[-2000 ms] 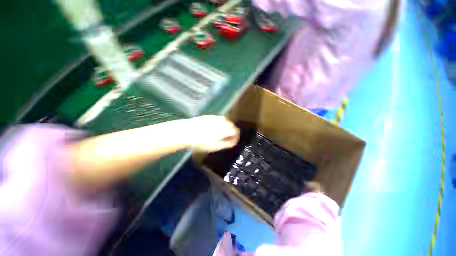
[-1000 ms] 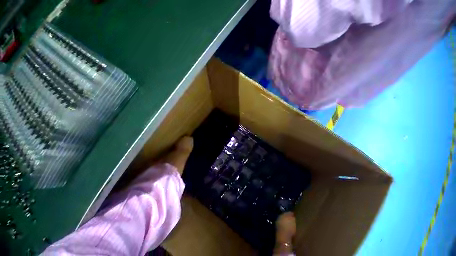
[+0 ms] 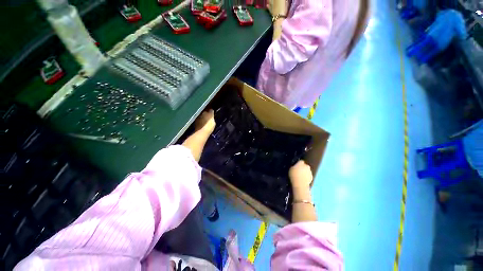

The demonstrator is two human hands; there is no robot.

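An open cardboard carton [image 3: 288,120] stands beside the bench edge, below the bench top. A shiny black blister tray [image 3: 246,153] lies across its inside, tilted and slightly bent. My left hand [image 3: 205,123] grips the tray's bench-side edge. My right hand [image 3: 301,174] grips the opposite edge near the carton's right wall. The fingertips of both hands are partly hidden by the tray.
On the green bench [image 3: 233,47] lie a clear component tray [image 3: 164,66] and scattered small components [image 3: 119,108]. Red-edged fixtures [image 3: 176,22] sit at the back. A person in pink [image 3: 302,47] is beyond the carton. A black tray [image 3: 32,180] is at left. A blue stool [image 3: 442,164] stands right.
My hands have risen from deep inside the carton, with the black tray held between them near the carton's rim. The view has shifted back to show more of the bench and floor.
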